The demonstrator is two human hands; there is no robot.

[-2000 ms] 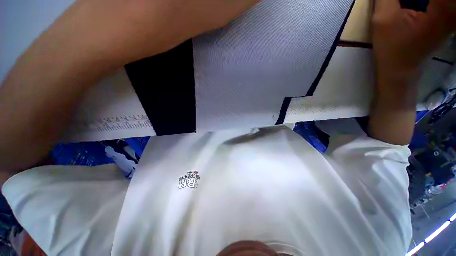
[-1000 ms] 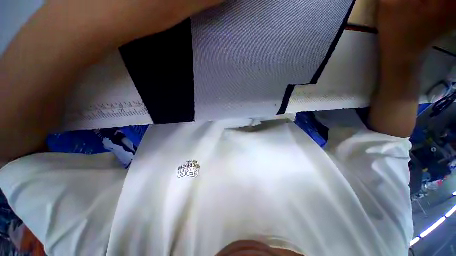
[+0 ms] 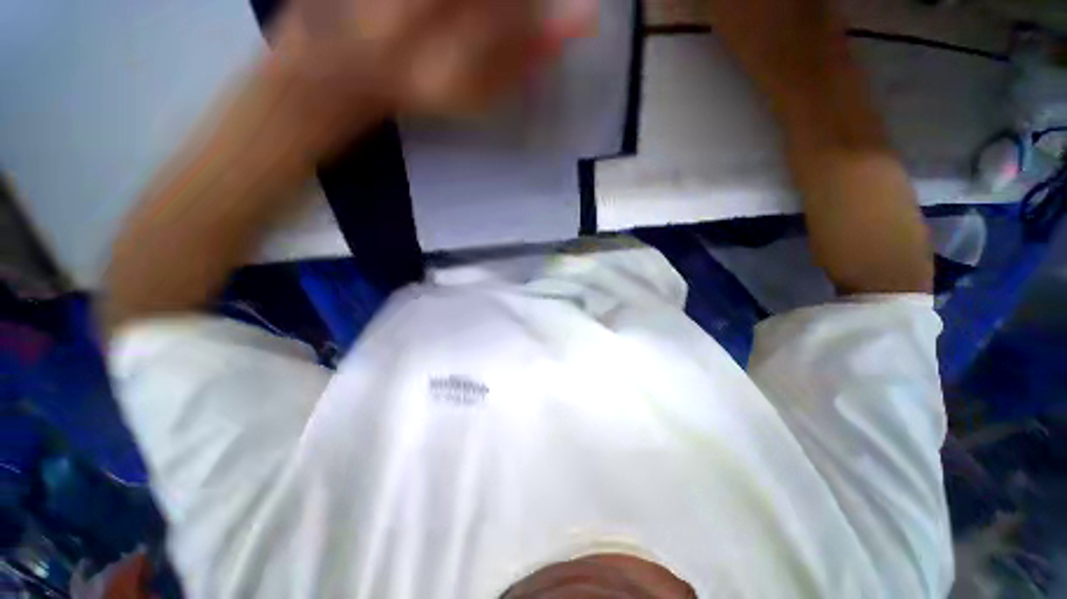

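The pale grey panel [image 3: 497, 187] lies on the white table and hangs toward the front edge, with a dark notched border on its right side. A black cloth strip [image 3: 372, 199] runs along its left side and reaches past the table edge. My left hand [image 3: 451, 53] is blurred over the upper part of the panel; whether it holds anything cannot be told. My right forearm reaches up to the top edge of the view, right of the panel, and my right hand is cut off there.
The white table [image 3: 714, 152] has a dark seam line near the top. Blue crates or plastic [image 3: 720, 287] show below its front edge, beside my white shirt. A blurred white round item [image 3: 998, 162] and dark loops are at the right table edge.
My left hand has come into view over the panel as the arm drew back. My right arm has shifted left. The panel and black strip appear further left, and the view has shifted.
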